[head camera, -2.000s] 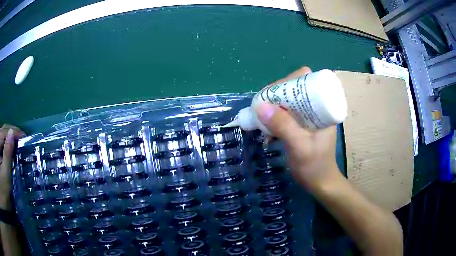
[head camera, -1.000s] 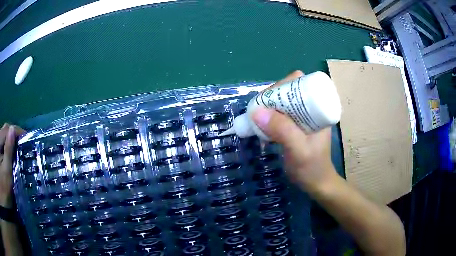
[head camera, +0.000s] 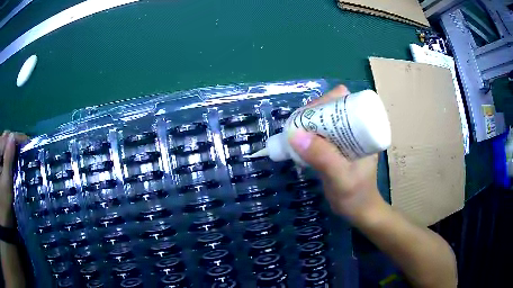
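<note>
My right hand (head camera: 337, 163) is shut on a white squeeze bottle (head camera: 351, 124) with dark and green print. The bottle is tilted, its thin nozzle pointing left and slightly down, with the tip at a black disc in the second column from the right. The clear plastic tray (head camera: 185, 104) lies on the green mat, holding columns of black discs (head camera: 208, 225) with shiny centres. My left hand (head camera: 8, 163) is at the tray's left edge, cut off by the picture's edge; its grip is unclear.
A white oval object (head camera: 26, 70) lies on the green mat (head camera: 225, 45) at the left. A cardboard sheet (head camera: 424, 140) lies right of the tray over a white sheet. More cardboard (head camera: 388, 8) is at the far right. A grey metal frame (head camera: 467, 67) and a blue item (head camera: 502, 160) are at the right edge.
The tray's far edge and discs have shifted up and away in the picture. The nozzle now points at a disc nearer to me in the same column. My left hand stays at the tray's left edge.
</note>
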